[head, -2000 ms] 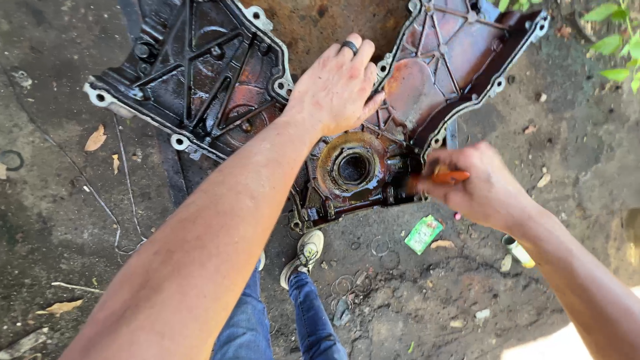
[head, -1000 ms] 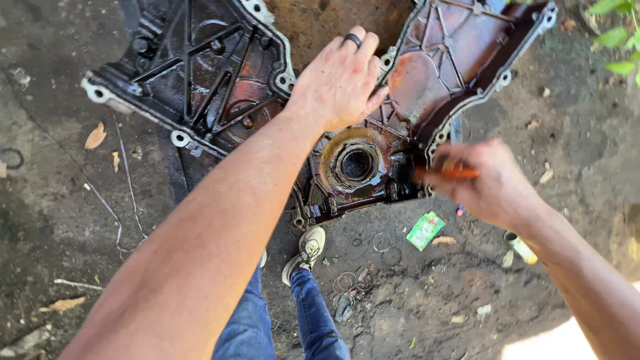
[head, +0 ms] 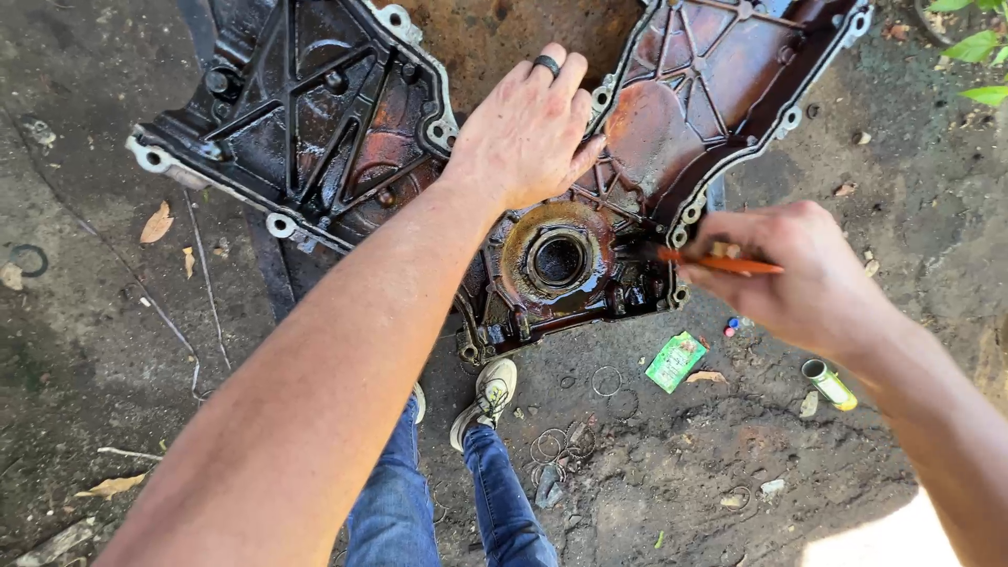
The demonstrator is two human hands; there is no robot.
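An oily, V-shaped metal engine timing cover (head: pixel 646 126) lies with its ribbed inside facing up. My left hand (head: pixel 524 130), with a dark ring on one finger, rests over the inner edge between the cover's two arms. My right hand (head: pixel 780 268) grips an orange-handled brush (head: pixel 728 264) at the cover's right lower edge. The brush's dark, blurred head reaches into the oily pocket just right of the round seal bore (head: pixel 559 260). Part of the cover is hidden beneath my left hand and forearm.
A rusty brown surface (head: pixel 488 39) shows behind the cover. On the dirt ground lie a green packet (head: pixel 676 362), an open-ended small can (head: pixel 828 384), thin metal rings (head: pixel 551 446), wires and dry leaves. My shoe (head: pixel 494 386) stands just below the cover. Green leaves (head: pixel 972 47) hang at the upper right.
The right hand and brush have made small shifts around the pocket beside the bore. My left hand stays at the same part of the cover.
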